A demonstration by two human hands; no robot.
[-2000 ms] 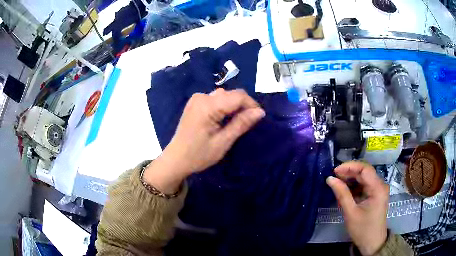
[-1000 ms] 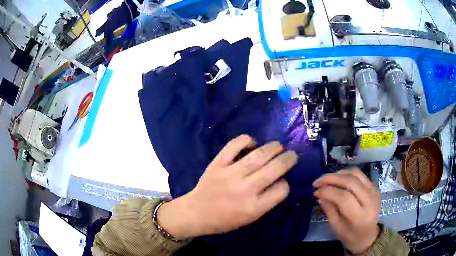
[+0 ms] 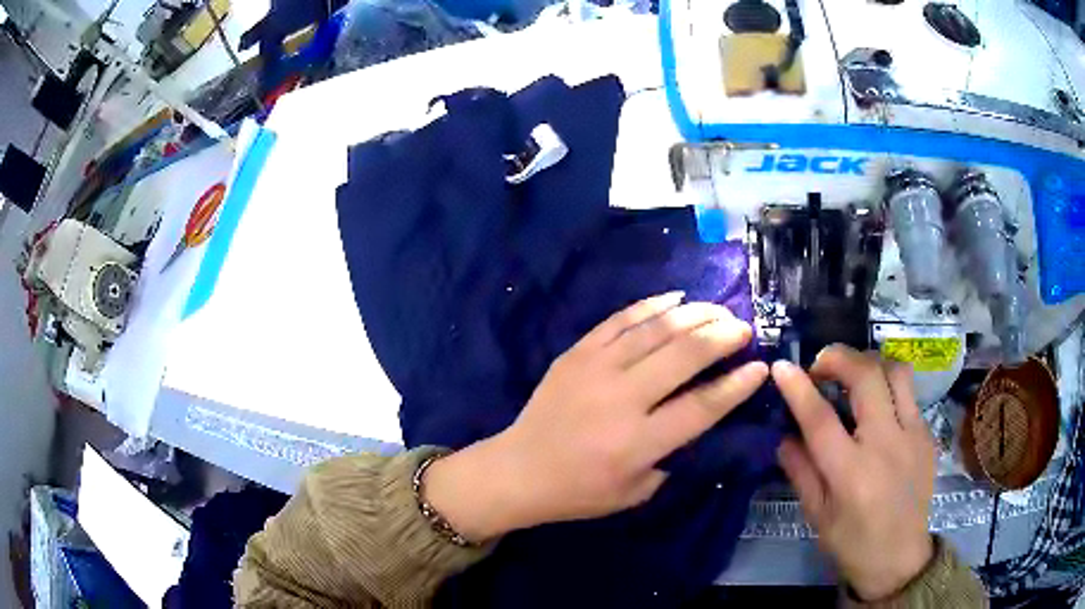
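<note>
A navy garment piece (image 3: 452, 262) lies on the white table and hangs over its front edge, with a white label (image 3: 538, 155) near its top. Its right edge lies at the needle area (image 3: 771, 315) of the overlock machine (image 3: 809, 163), lit purple. My left hand (image 3: 619, 410) lies on the cloth, fingertips just left of and below the needle area. My right hand (image 3: 863, 464) is at the cloth's right edge below the needle area, index fingertip close to my left fingertips. Its thumb side is partly hidden, and the cloth between the fingertips is hard to see.
A brown round basket (image 3: 1011, 425) stands right of my right hand. Grey cylinders (image 3: 916, 232) and a yellow label (image 3: 922, 352) are on the machine front. Orange-handled scissors (image 3: 205, 214) lie at far left, near a second sewing machine (image 3: 89, 286). A ruler (image 3: 256, 437) runs along the front edge.
My left hand has come down onto the cloth and moved right to the needle area. My right hand has moved up beside it. The view has shifted slightly.
</note>
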